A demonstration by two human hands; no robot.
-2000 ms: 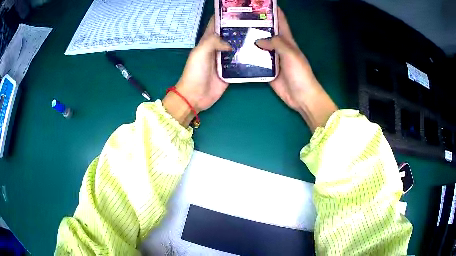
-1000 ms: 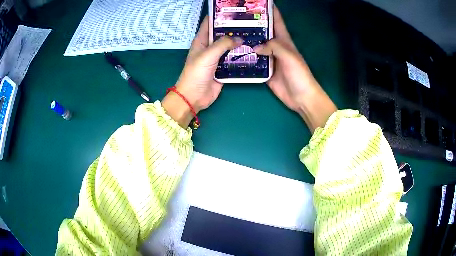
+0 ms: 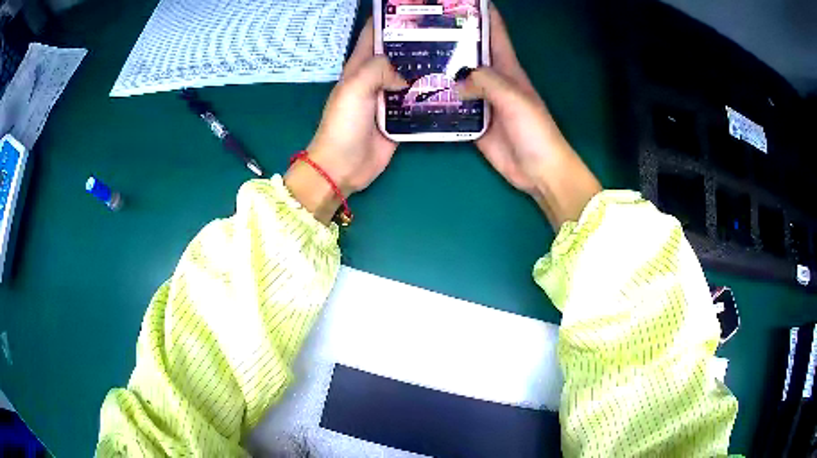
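A smartphone point(image 3: 433, 89) with a pale pink-white rim is held upright at the top centre, its top cut off by the picture's edge. Its lit screen shows a pink picture above a dark keyboard. My left hand point(image 3: 356, 125) grips its left side, with the thumb over the keyboard and a red cord on the wrist. My right hand point(image 3: 520, 121) grips its right side, its thumb also over the keyboard. The fingers behind the phone are hidden.
A white sheet point(image 3: 448, 313) with a black strip point(image 3: 430, 411) lies between my yellow-green sleeves. A printed record sheet point(image 3: 242, 40), pen point(image 3: 224, 134) and blue-capped bottle point(image 3: 103, 192) are left. A black foam tray point(image 3: 708, 179) and a smartwatch point(image 3: 726, 313) are right.
The phone and both hands have shifted slightly left since the first frame. The thumbs have moved over the keyboard, and the reflection on the screen has changed shape.
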